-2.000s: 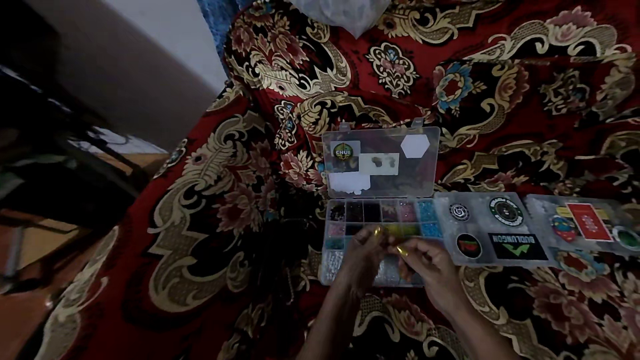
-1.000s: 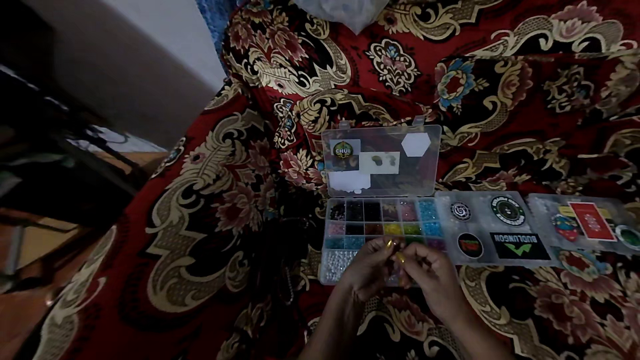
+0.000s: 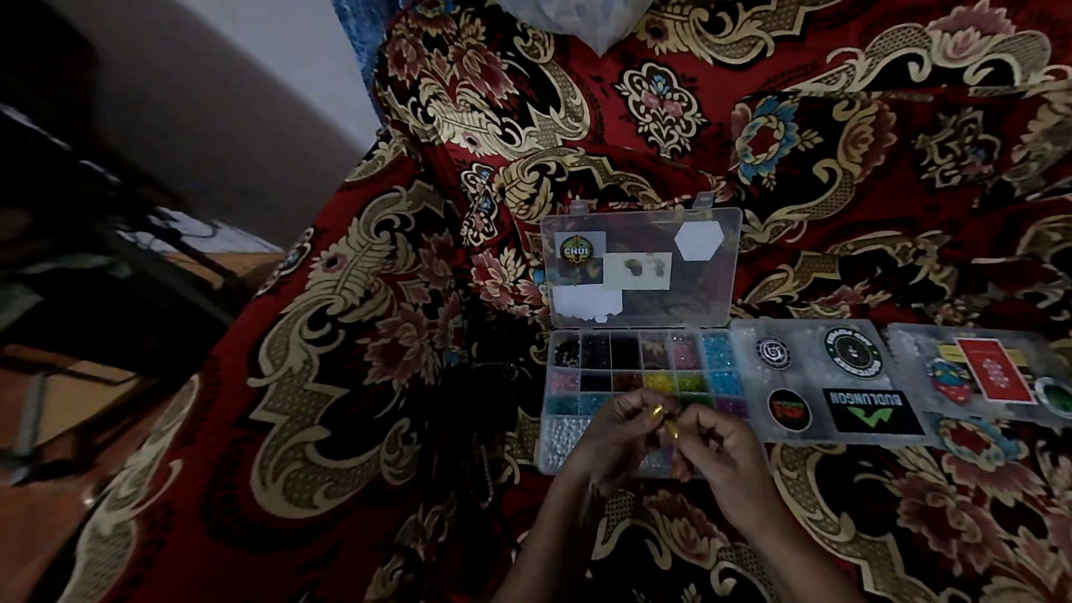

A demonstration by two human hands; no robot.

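Note:
My left hand [image 3: 618, 435] and my right hand [image 3: 718, 442] meet over the front of a compartmented plastic bead box [image 3: 546, 435], fingertips nearly touching. Thumb and fingers are pinched on both, and the nails look gold. Whatever lies between the fingertips is too small and dark to make out. Beads of several colours fill the compartments: white beads [image 3: 566, 437] at the front left, blue beads [image 3: 718, 352] at the right, yellow beads [image 3: 659, 383] in the middle. Behind the compartments the box's clear lid [image 3: 703, 293] stands raised, with stickers and paper pieces on it.
Right of the bead box lie a closed plastic case [image 3: 808, 368] with round stickers and another case [image 3: 913, 352] bearing a red card [image 3: 994, 371]. All rest on a red patterned sofa cover [image 3: 335, 402]. A pale plastic bag [image 3: 586, 17] is at the top. A beaded strand [image 3: 484, 477] lies left of the box.
Both hands came slightly lower and closer together over the box after the oldest frame, uncovering more of the middle compartments. Since then they have stayed in nearly the same place, with small finger movements.

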